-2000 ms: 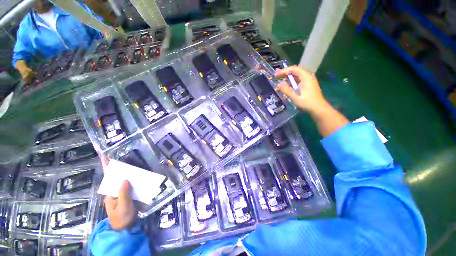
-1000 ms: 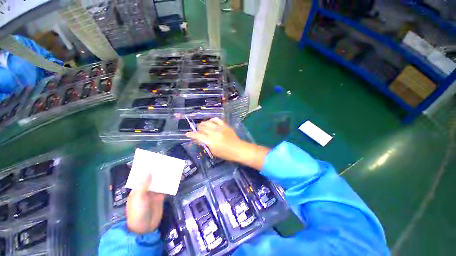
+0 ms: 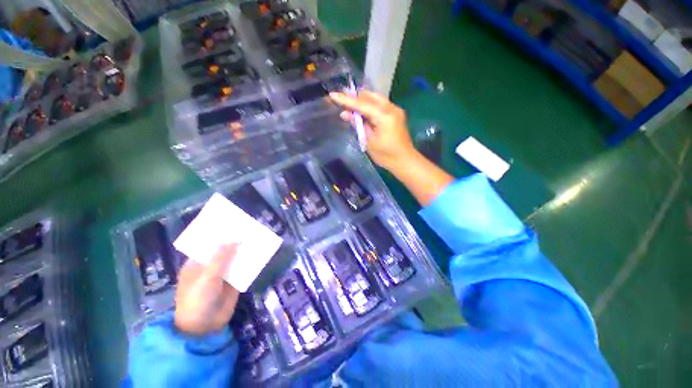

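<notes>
My left hand [image 3: 206, 292] holds a white sticker sheet [image 3: 228, 241] over the left part of the near blister tray [image 3: 300, 250]. The tray's pockets hold black handheld devices [image 3: 302, 311] with small orange side marks. My right hand [image 3: 385, 127] holds slim pale tweezers [image 3: 358, 125] like a pen, at the near right corner of the stacked blister trays [image 3: 250, 144] behind. The top stacked tray holds black devices with orange marks. Whether a sticker is on the tweezer tip cannot be told.
More device trays stand at the left edge [image 3: 26, 295] and upper left [image 3: 72, 98]. A white block [image 3: 483, 158] lies on the green mat at right. A pale post [image 3: 387, 45] rises behind the stack. Blue shelving [image 3: 561, 68] with boxes stands upper right. Part of a blue-clad person shows upper left.
The tray that was between my hands two seconds ago now sits on the rear stack. My right hand has moved up and right from the stack's near edge. My left hand still holds the sheet, now tilted.
</notes>
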